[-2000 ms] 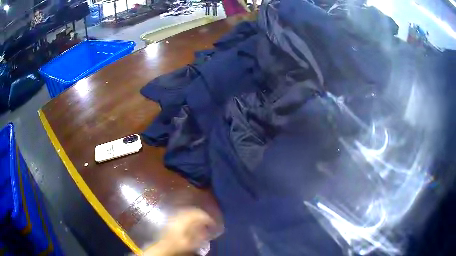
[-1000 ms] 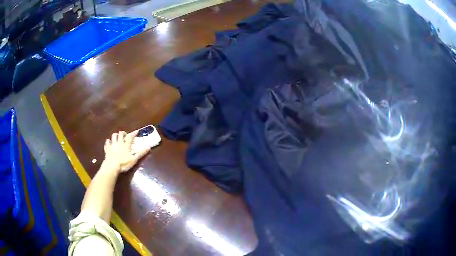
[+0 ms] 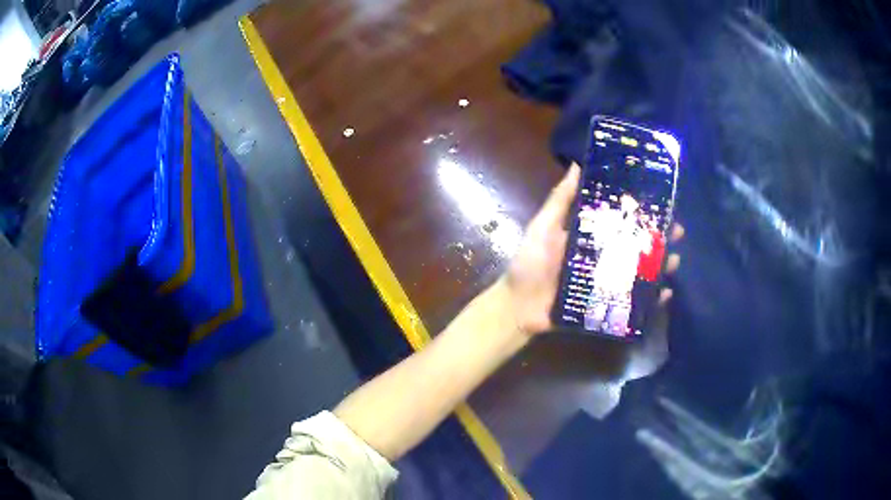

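Observation:
My left hand (image 3: 542, 264) comes in from the bottom, in a pale rolled sleeve, and holds a smartphone (image 3: 617, 234) upright. The phone's screen is lit and faces me; my thumb lies along its left side and my fingertips show at its right edge. The phone is held above the table's right part, in front of dark navy garments (image 3: 723, 254), which fill the right side and blur under glare. My right hand is not in view.
The glossy brown table (image 3: 391, 68) has a yellow-taped edge (image 3: 342, 200). A large blue bag (image 3: 107, 186) with orange-brown stripes and a black patch stands on the grey floor at the left. Small white specks lie on the table.
My left hand has picked the phone up from the table, moved it right, and turned it screen toward me. The view has shifted left and down, showing more of the blue bag.

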